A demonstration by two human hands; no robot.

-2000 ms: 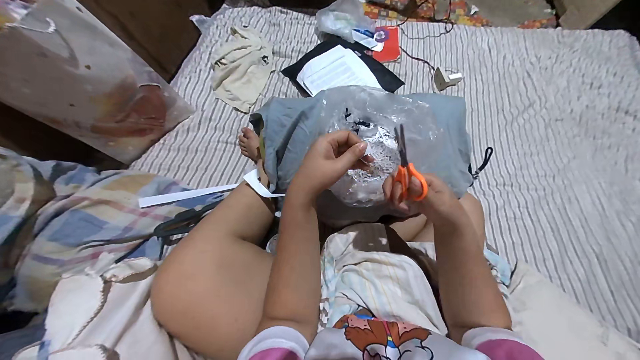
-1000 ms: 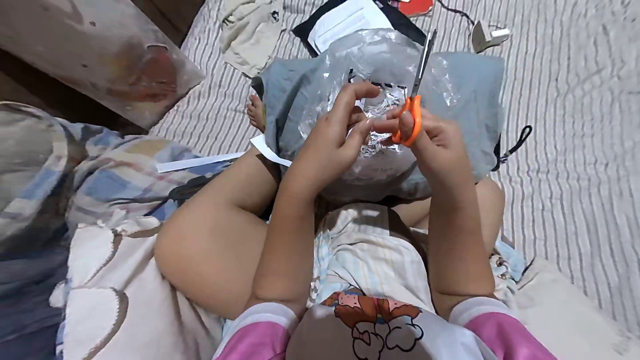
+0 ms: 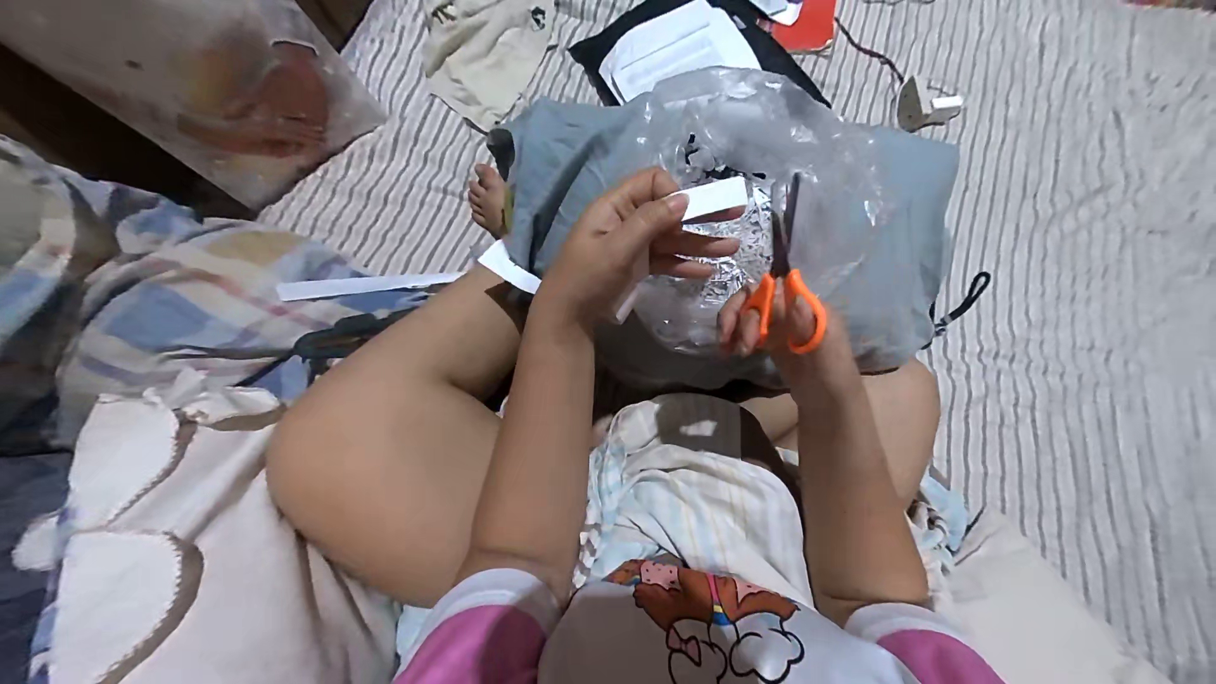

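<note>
My left hand pinches a strip of white paper between thumb and fingers, over a clear plastic bag. Small silvery and white shreds and some black bits lie in the bag. To the right, my right hand has its fingers in the orange handles of a pair of scissors. The blades point away from me and are slightly apart, to the right of the paper strip and not touching it. The bag rests on a grey-blue cloth item across my lap.
Long white paper strips lie by my leg at the left. Beyond the lap are a beige cloth, papers on a black pouch, a red item and a white plug-like object on the striped bedding.
My hands were close together one second ago and are now farther apart. The white strip now shows plainly in my left hand. The scissors have moved lower, away from the left fingers.
</note>
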